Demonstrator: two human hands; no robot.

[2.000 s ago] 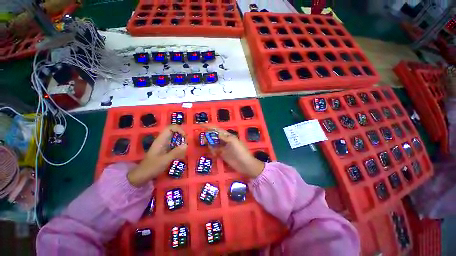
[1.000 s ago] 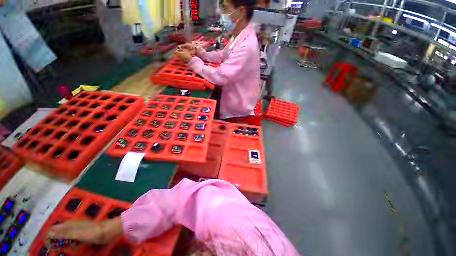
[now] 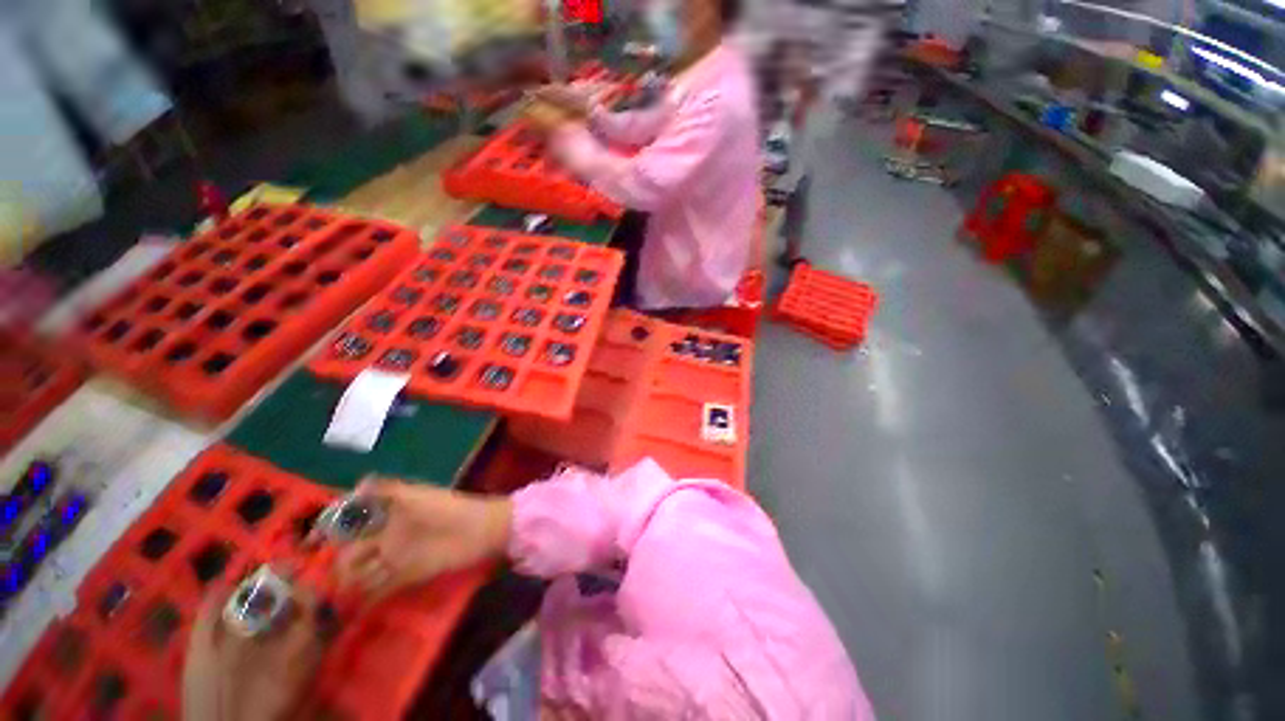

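The red-orange working tray lies at lower left with dark watch bodies in its square pockets. My left hand is at the bottom edge over the tray, blurred, and holds a watch body by the fingertips, its face up. My right hand is just to its right, above the tray's right part, and holds another watch body. Both hands partly cover the pockets beneath. Whether the two held screens are lit is too blurred to tell.
A filled side tray and a paper slip lie beyond. A thicker stacked tray is at left. Charging watches glow blue at the left edge. Another person in pink works at the far trays. A lower tray stands beside the aisle.
The view has swung from the working tray towards the right and the aisle. My right hand has moved right over the tray, and my left hand has come back into view.
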